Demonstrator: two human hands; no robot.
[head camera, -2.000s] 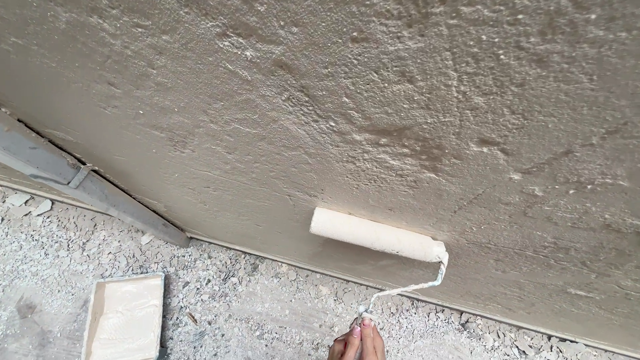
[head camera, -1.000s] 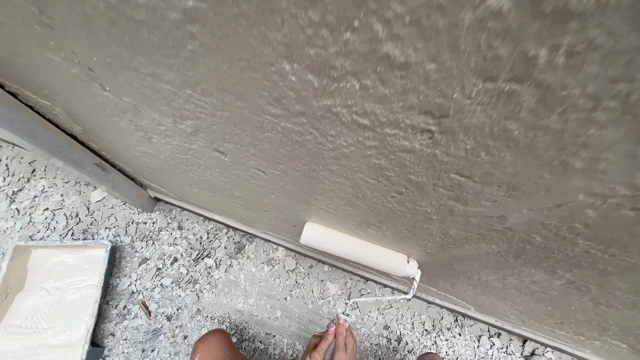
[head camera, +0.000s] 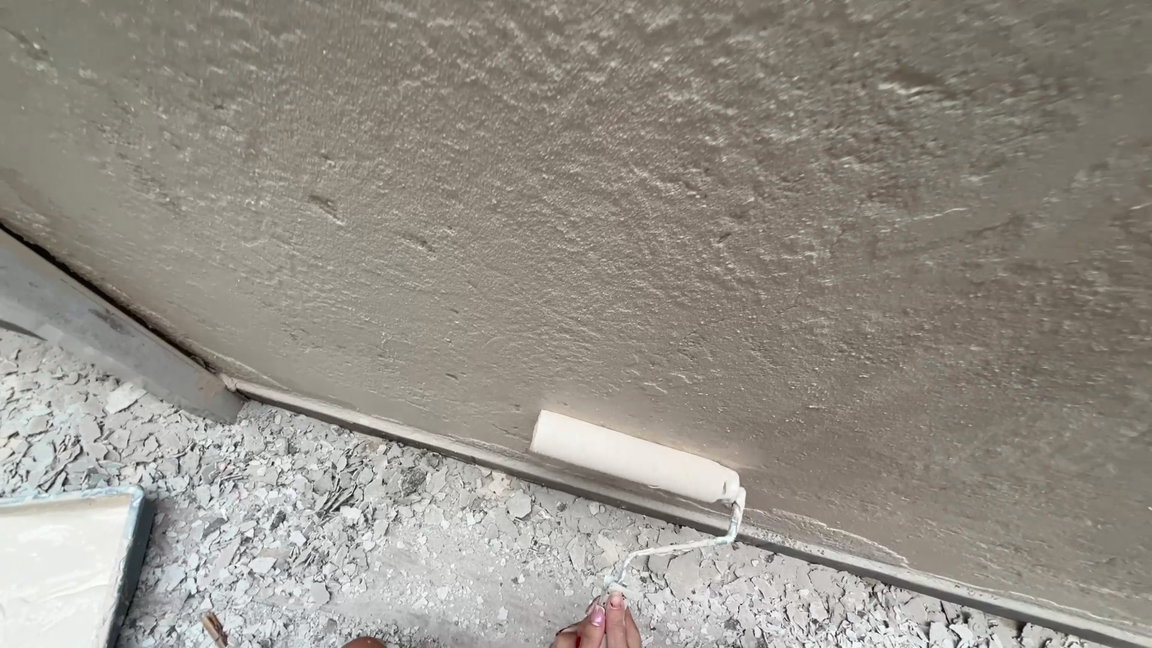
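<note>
A paint roller (head camera: 634, 457) with a pale cream sleeve lies against the lower part of the wall (head camera: 576, 252), just above the ledge at its foot. Its bent, paint-coated wire frame (head camera: 679, 546) runs down to the bottom edge of the view. There my left hand (head camera: 583, 630) and my right hand (head camera: 621, 624) are close together around the roller's handle, which their fingers mostly hide. The wall has a rough, wet-looking grey-beige surface.
A paint tray (head camera: 135, 549) of cream paint stands at lower left. A grey beam (head camera: 117, 333) meets the wall's foot at left. Paint flakes and rubble cover the ground (head camera: 405, 549) along a narrow ledge (head camera: 432, 439). Part of a knee (head camera: 364, 643) shows at the bottom.
The roller, held against the wall throughout, is now closer to the ledge at the wall's foot than two seconds ago. The view has shifted, with the tray now partly cut off.
</note>
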